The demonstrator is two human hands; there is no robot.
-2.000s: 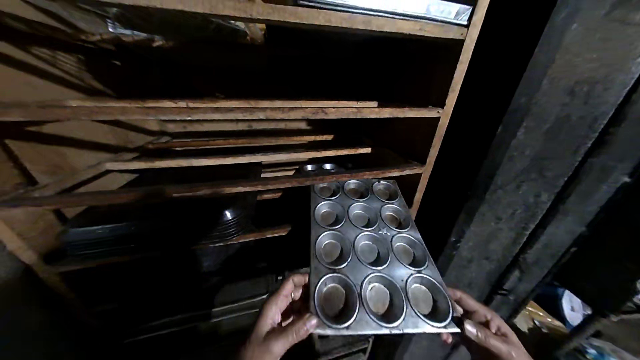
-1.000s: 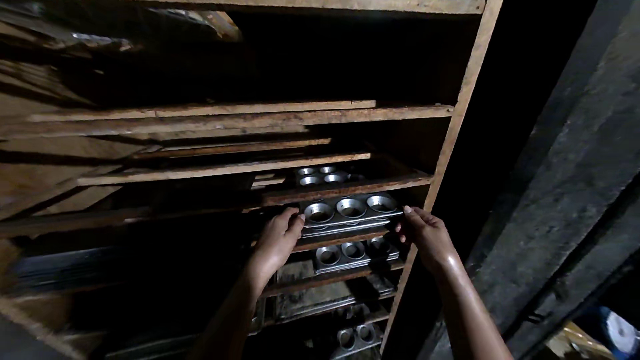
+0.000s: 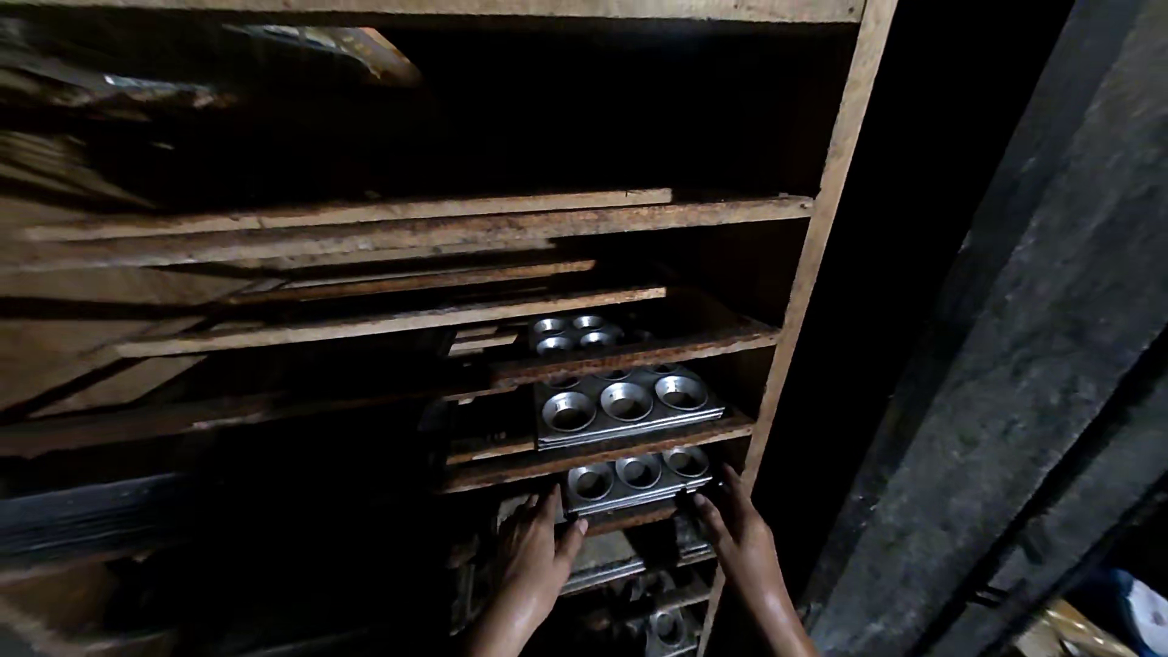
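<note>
Metal muffin tins lie in stacks on the wooden rack's shelves. Both of my hands are at the lower stack of muffin tins (image 3: 639,495), one at each side. My left hand (image 3: 538,557) has thumb and fingers apart by the stack's left front corner. At its right front corner is my right hand (image 3: 744,538), fingers spread. Whether the fingertips touch the metal cannot be told. One shelf above sits another stack of muffin tins (image 3: 630,422), its front cups facing me. Higher and farther back rests a smaller-looking muffin tin (image 3: 575,335), partly behind a shelf edge.
The rack's wooden upright (image 3: 821,246) stands right of the hands, with a rough dark pillar (image 3: 1004,301) beyond. Shelf boards (image 3: 639,356) cross above the hands. Below are a flat metal tray (image 3: 607,558) and more muffin tins (image 3: 669,625). Dark stacked sheets (image 3: 91,511) lie at left.
The muffin tin held two seconds ago was at the upper shelf stack one second ago and is out of my hands now. Both hands have moved down to the lower stack.
</note>
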